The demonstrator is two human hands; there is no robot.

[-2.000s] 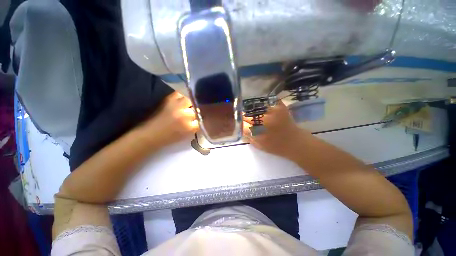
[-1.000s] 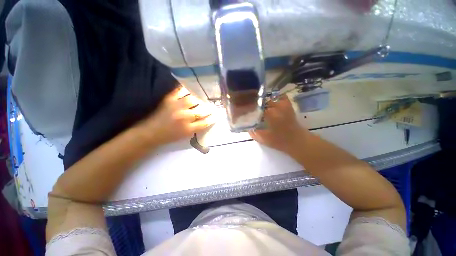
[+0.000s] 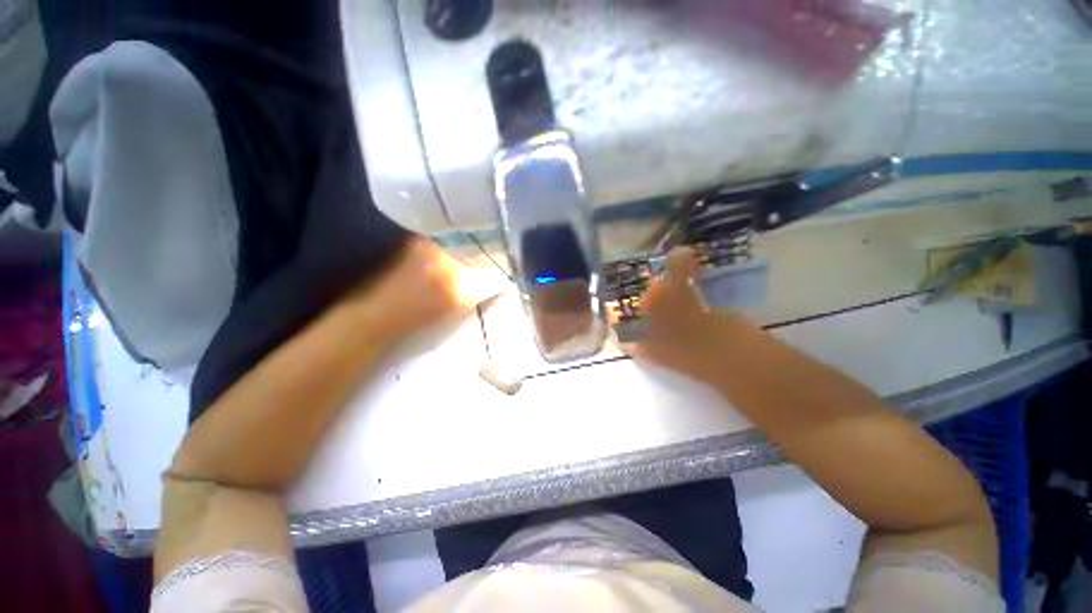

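Black cloth (image 3: 293, 180) lies in a large heap left of the white sewing machine head (image 3: 671, 108), with a light grey piece (image 3: 150, 210) on its left. My left hand (image 3: 425, 281) is at the cloth's edge beside the bright lamp glow; its fingers are lost in the glare. My right hand (image 3: 677, 317) is bent up by the thread tension assembly (image 3: 625, 293), its fingertips partly behind it. The chrome guard (image 3: 548, 252) hides the needle area between my hands. What either hand grips cannot be seen.
A small cloth scrap (image 3: 501, 381) lies on the white table (image 3: 419, 443). Silvery ribbed trim (image 3: 539, 483) edges the table front. A yellowish label (image 3: 982, 278) lies at right. A blue crate (image 3: 976, 461) stands below right, and red cloth (image 3: 42, 443) is at far left.
The view has shifted, and the machine's top and the grey piece show differently. My left hand's fingers have gone deeper into the glare. My right hand stays beside the tension assembly.
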